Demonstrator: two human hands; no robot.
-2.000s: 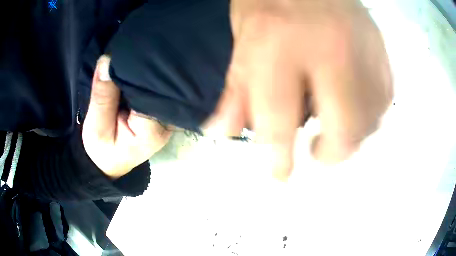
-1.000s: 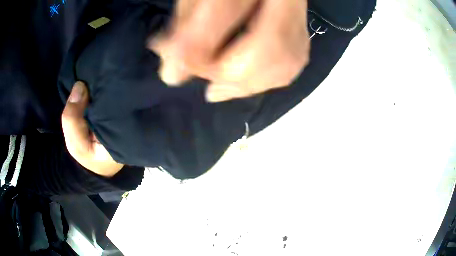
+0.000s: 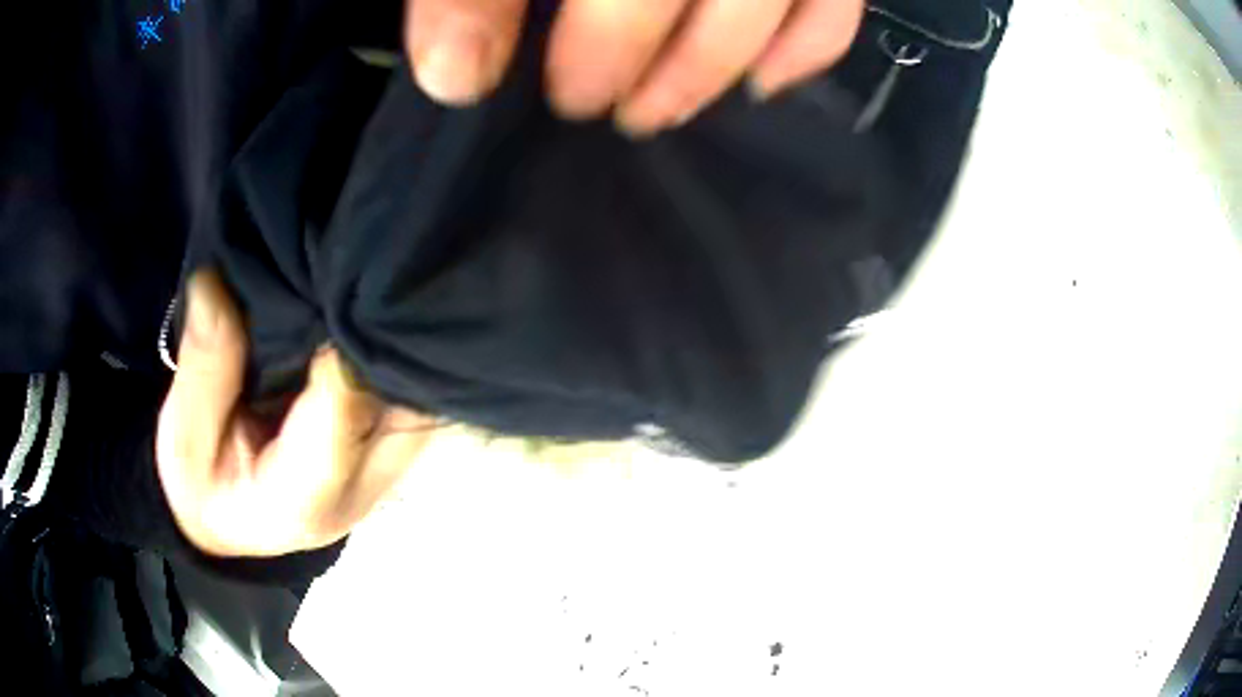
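Note:
The black fabric bag is bunched in front of me with deep folds, blurred at its lower right edge. My left hand comes in from the top edge, partly cut off. Its thumb and fingertips grip the upper part of the cloth. My right hand is at the lower left, thumb up, holding the bag's left end; some of its fingers are hidden under the cloth. A silver zip and a metal ring with a puller show at the upper right.
The glaring white rounded tabletop extends right and below, with dark specks. The dark jacket is close at the left. Dark items lie at the lower left, beyond the table's edge.
My left hand came from over the table to above the bag, then up to its upper part, now gripping cloth. The bag spread right, its lower edge shifting right. My right hand moved slightly left and down.

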